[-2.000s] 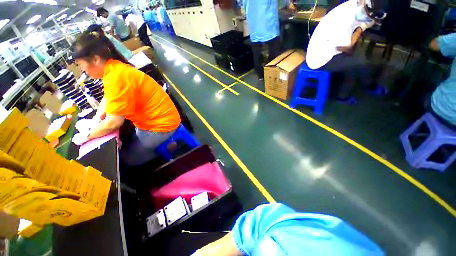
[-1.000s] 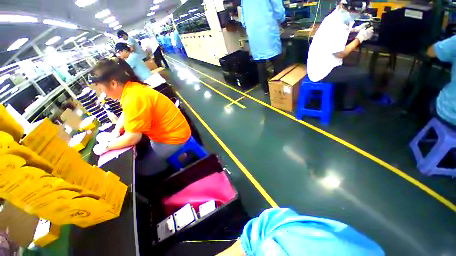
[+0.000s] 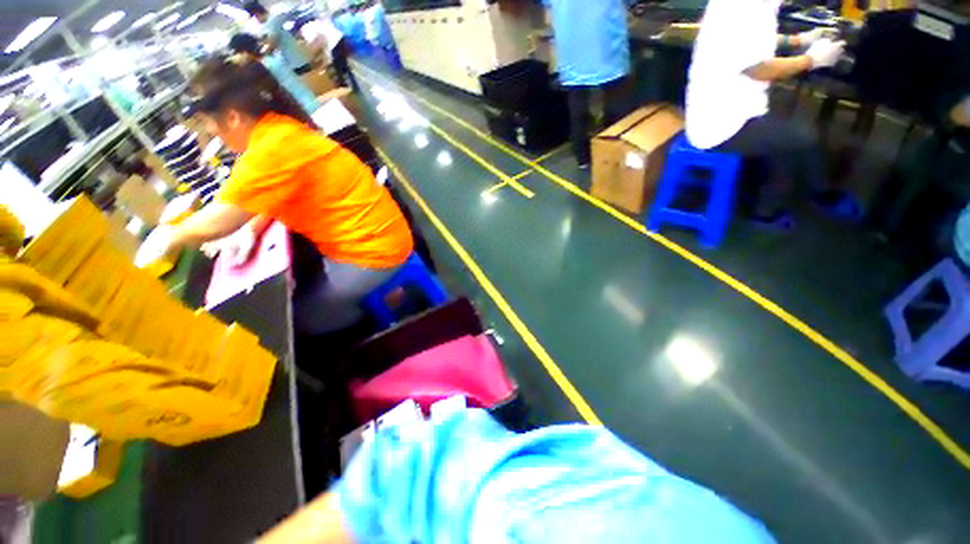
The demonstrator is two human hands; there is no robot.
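Note:
Neither of my hands shows; my blue sleeve [image 3: 511, 478] and part of a bare forearm cross the bottom edge, and the hand beyond is cut off. Nearest in front are stacked yellow cartons [image 3: 138, 329], leaning on the black-covered bench [image 3: 250, 457] at the left. A black bin [image 3: 425, 327] with a pink-red sheet [image 3: 436, 374] stands right of the bench. White plates [image 3: 401, 413] in the bin are partly hidden by my sleeve.
A person in orange [image 3: 319, 191] sits at the bench ahead, by a pink slab [image 3: 250, 266]. A green conveyor [image 3: 90, 510] runs at the left. A brown cardboard box [image 3: 635, 159], blue stool [image 3: 697, 191] and purple stool [image 3: 936, 324] stand on the floor, near other people.
My sleeve has moved left and now covers part of the black bin and plates. The person in orange has stretched an arm toward the conveyor. The view has shifted.

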